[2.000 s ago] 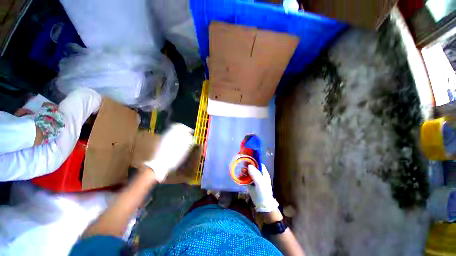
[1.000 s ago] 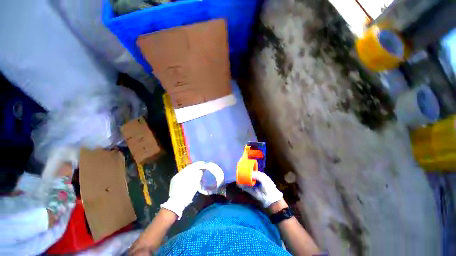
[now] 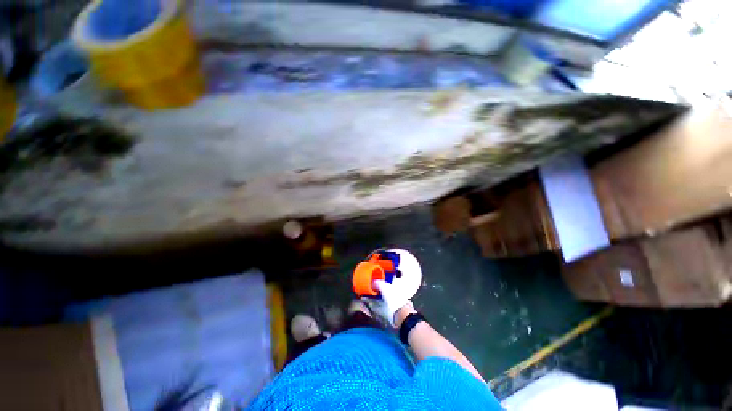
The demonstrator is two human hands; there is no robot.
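Note:
My right hand (image 3: 390,302), in a white glove with a dark watch at the wrist, is closed around the blue and orange-red tape gun (image 3: 384,265), in front of my body. The gun's round orange ring (image 3: 368,278) faces up and left. A round white thing (image 3: 409,274) shows right behind the gun and hand; I cannot tell what it is. My left hand is not in view. The grey-blue work surface sheet (image 3: 193,329) lies at the lower left.
The stained concrete ledge (image 3: 265,144) crosses the upper view, with yellow tape rolls (image 3: 160,68) at upper left. Brown cartons (image 3: 642,269) are stacked at right on the green floor (image 3: 473,297). A carton blank (image 3: 48,369) is at lower left. White material (image 3: 562,395) is at the bottom right.
The view has swung right, towards the ledge and stacked cartons. The tape gun stays in my right hand. My left hand and the pale ring it held have left the view.

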